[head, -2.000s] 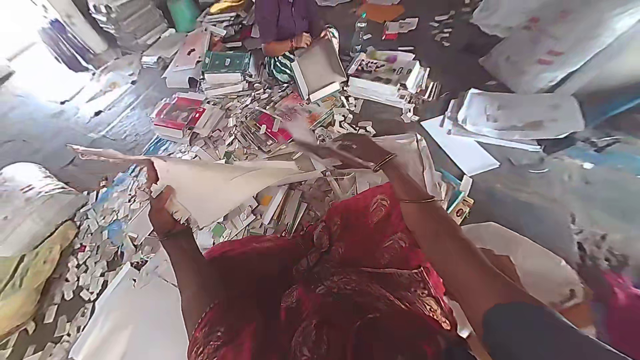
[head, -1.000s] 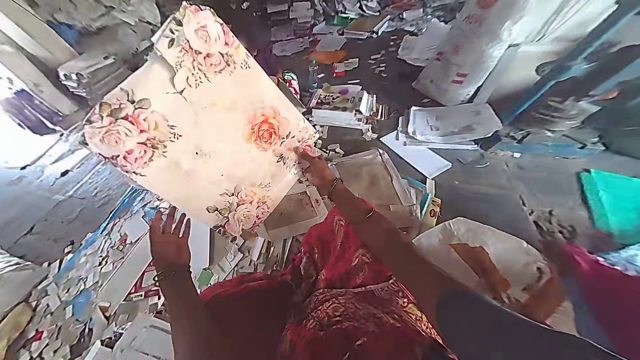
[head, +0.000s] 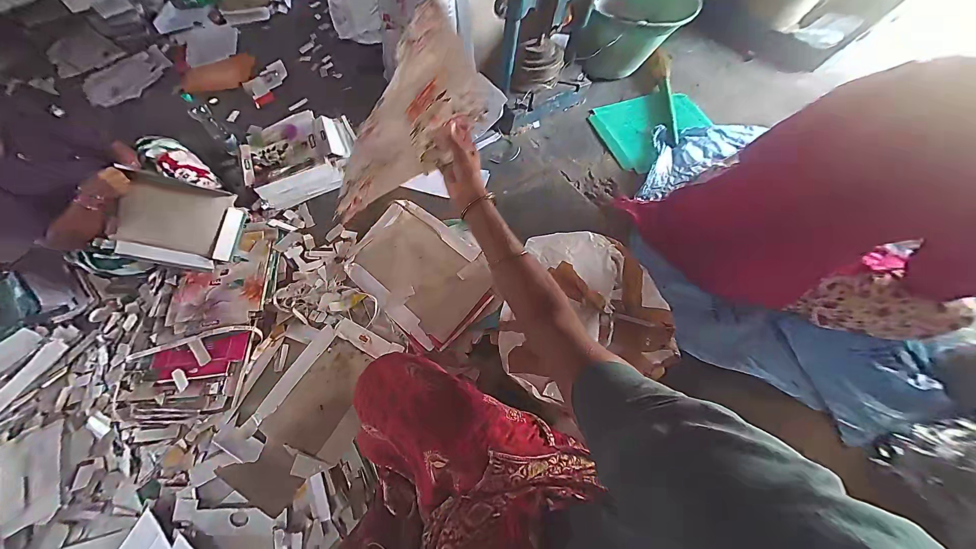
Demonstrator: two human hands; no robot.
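Observation:
My right hand (head: 462,158), with thin bangles at the wrist, is stretched out ahead and grips the edge of a floral-printed sheet (head: 419,107), which is blurred and seen at a slant. Below the sheet lies a shallow cardboard tray (head: 423,263) with white edges. Left of it are many small paper and card offcuts (head: 313,282) and a pink-covered stack (head: 202,356). A brown board (head: 305,412) rests among the scraps, near the red patterned cloth over my lap (head: 435,427). My left hand is out of view.
At the left a co-worker's hand (head: 107,187) holds a grey-brown box lid (head: 175,217). A box of cards (head: 297,156) stands beyond. On the right are a torn white sack (head: 579,305), a green dustpan (head: 633,130), a green bucket (head: 633,34) and a person in red cloth (head: 785,191).
The floral sheet, spread out at upper left a second ago, is now on the far side in my outstretched right hand. My left hand has left the view. The view has swung right.

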